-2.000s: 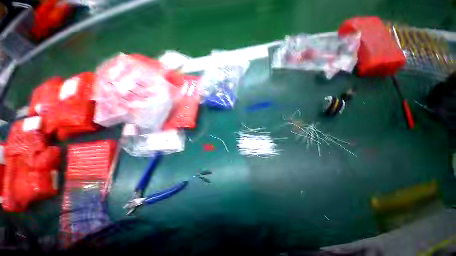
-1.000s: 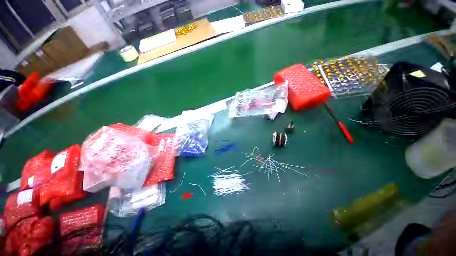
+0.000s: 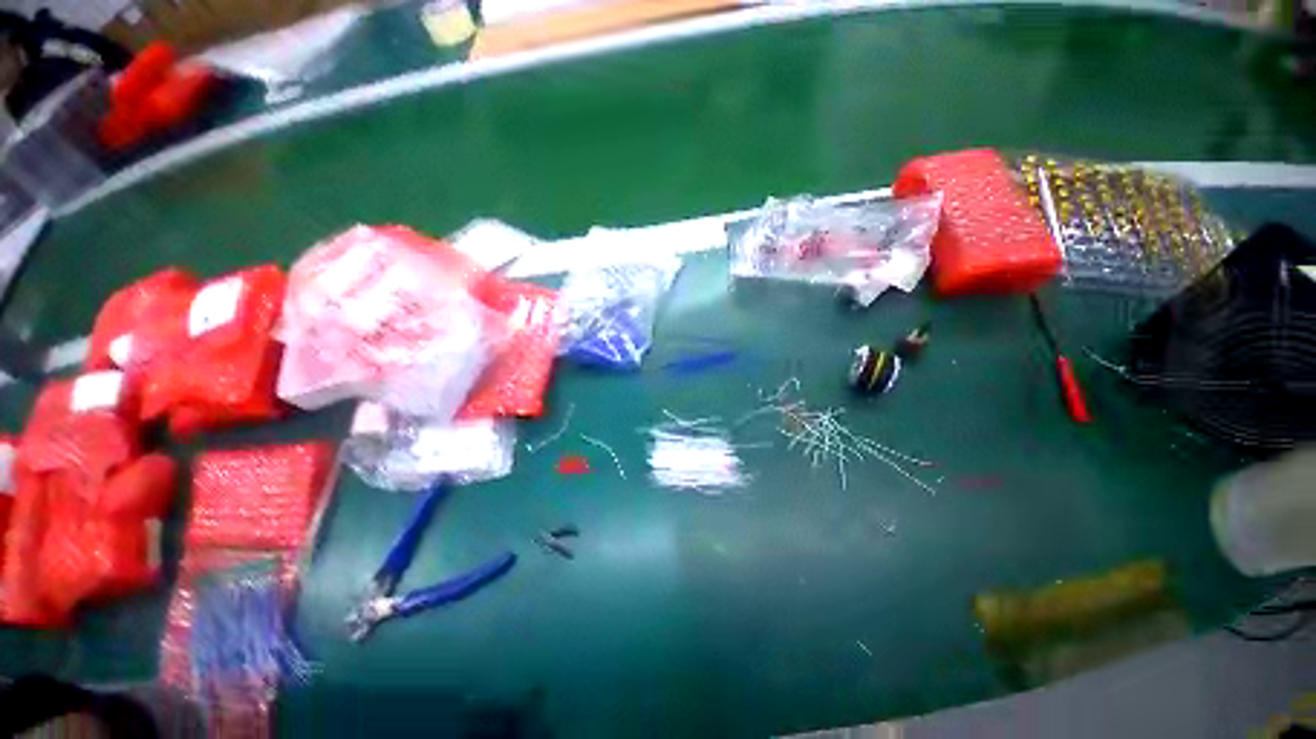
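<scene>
No hand of mine is in view. Nearest me on the green bench lie blue-handled side cutters [image 3: 430, 585], their handles spread and jaws towards the lower left. White cut lead wires [image 3: 694, 459] lie in a pile mid-bench, with a looser fan of thin wires [image 3: 844, 442] to its right. Small dark pieces [image 3: 559, 543] lie near the cutters. Blue-and-white wires [image 3: 243, 627] rest on red bubble wrap at the lower left. A yellowish strip [image 3: 1075, 604], perhaps a PCB panel, lies blurred at the front right edge.
Red bubble-wrap bags [image 3: 231, 347] crowd the left. Clear bags [image 3: 830, 246] and a red packet [image 3: 996, 221] line the back edge. A red-handled tool [image 3: 1071, 388], black fume fan [image 3: 1244, 347] and pale pot [image 3: 1277, 513] stand right. An unclear dark shape [image 3: 72, 710] is at bottom left.
The view has swung down and right, then back left since the first frame. The dark blur along the bottom and the skin-toned blur at bottom right a second ago are gone. The bench things look unmoved.
</scene>
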